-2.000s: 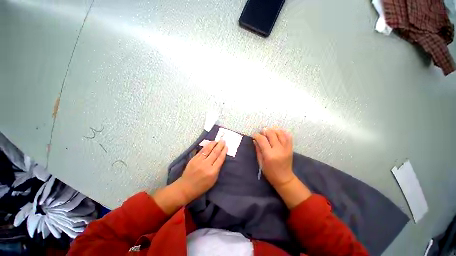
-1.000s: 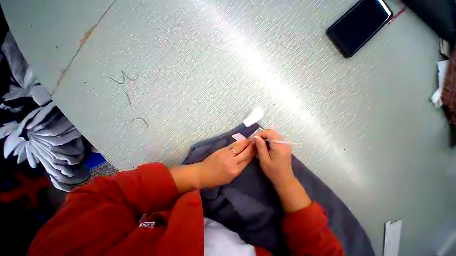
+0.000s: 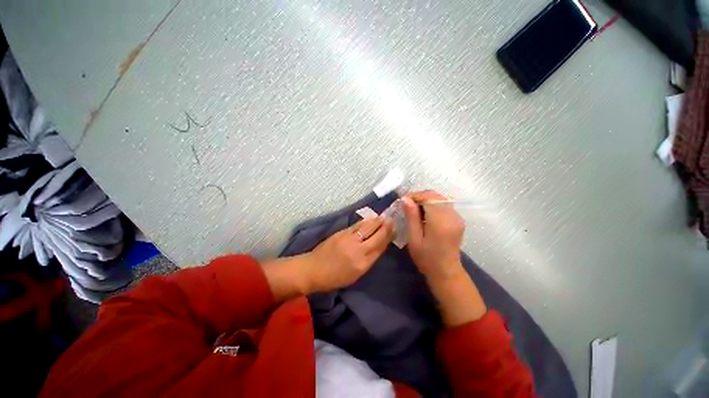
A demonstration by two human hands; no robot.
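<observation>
A dark grey garment piece lies on the table under both hands. A small white template lies on its upper corner, partly hidden by the fingers. My left hand presses on the template's left side. My right hand holds a thin pale marking pen, tilted to the right, with its tip by the template. A white tag sticks out at the cloth's top corner. A second small white bit shows beside my left fingers.
A black phone lies at the upper right. Rust-red checked cloth is at the right edge. A white strip lies at the lower right. Grey-and-white pieces are left of the pale table.
My right hand first took up the pen position at the template, then moved slightly up and right, showing more of it. My left hand moved right with the cloth corner. The view has turned.
</observation>
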